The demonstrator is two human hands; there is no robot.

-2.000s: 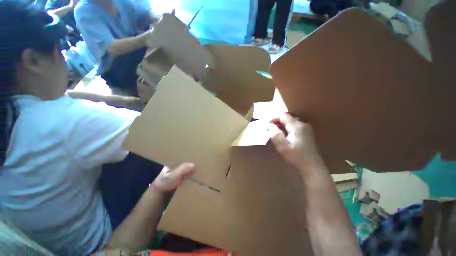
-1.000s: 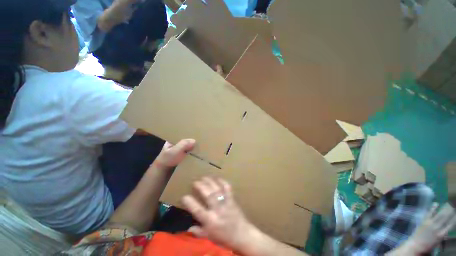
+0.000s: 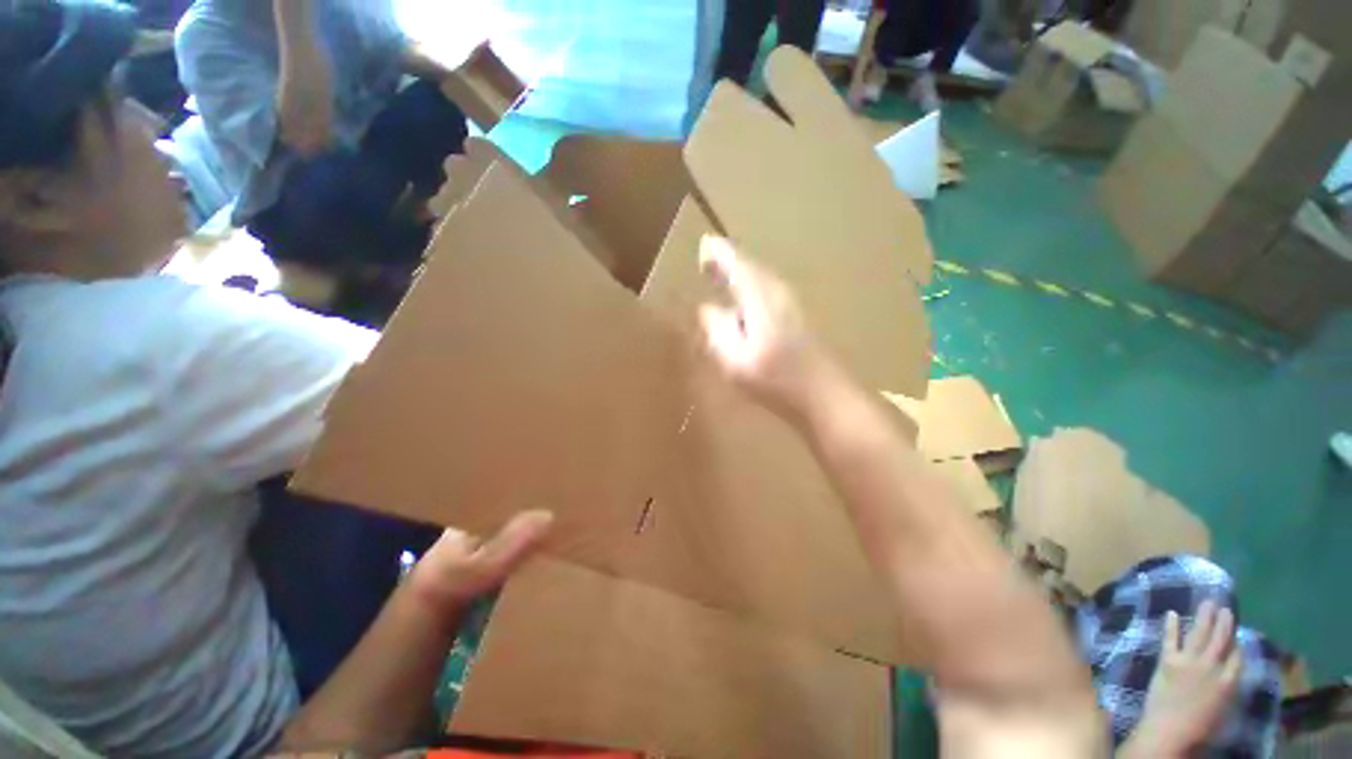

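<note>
A brown cardboard box blank (image 3: 475, 386), part-folded, lies across my lap and reaches forward. Dark slits show near its creases. A rounded panel (image 3: 830, 223) stands up at its far right. My left hand (image 3: 482, 561) grips the blank's near left edge, thumb on top, fingers hidden beneath. My right hand (image 3: 753, 329) is over the blank beside the raised panel, blurred; whether its fingers hold the cardboard I cannot tell.
A person in a white shirt (image 3: 163, 430) sits close at left. Another person's hand rests on a checked cloth (image 3: 1171, 586) at lower right. Flat blanks (image 3: 1105, 504) lie on the green floor at right. Cartons (image 3: 1223, 178) stand at the upper right.
My right hand has moved from the near part of the blank forward to the raised panel. The near panel now bends along its crease, and the large far panel has shifted left and away.
</note>
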